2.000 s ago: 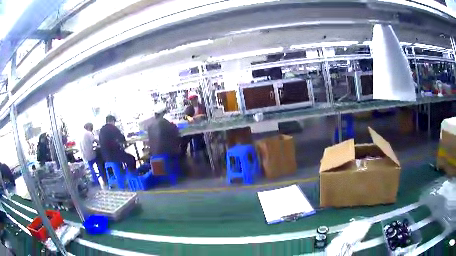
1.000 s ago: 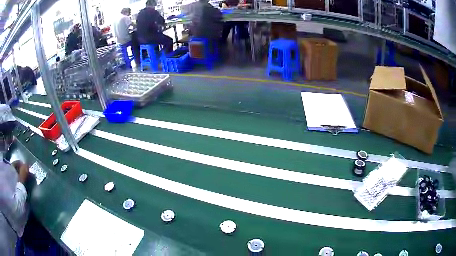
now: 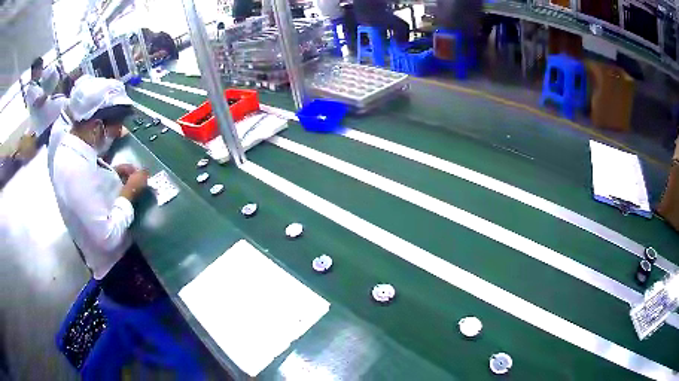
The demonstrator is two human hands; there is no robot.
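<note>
Neither my left hand nor my right hand is in the picture. Small round discs [image 3: 383, 292] lie spaced in a curved row along the near side of the green belt. Some have a broad white face, such as the disc [image 3: 470, 326] near the bottom; others look greyer, such as the lowest disc [image 3: 501, 363]. A large plain white paper sheet [image 3: 253, 306] lies on the glossy green bench edge, left of the discs.
A seated worker [image 3: 93, 186] in white works at the bench on the left. A red bin [image 3: 220, 115], blue tray [image 3: 322, 117] and metal posts [image 3: 216, 82] stand beyond. A clipboard [image 3: 619, 177], black parts [image 3: 645, 265] and printed bag [image 3: 658, 306] lie at right.
The view has tilted down and swung left. The worker and paper sheet show more fully; the open carton and tub of black parts have left the picture at right.
</note>
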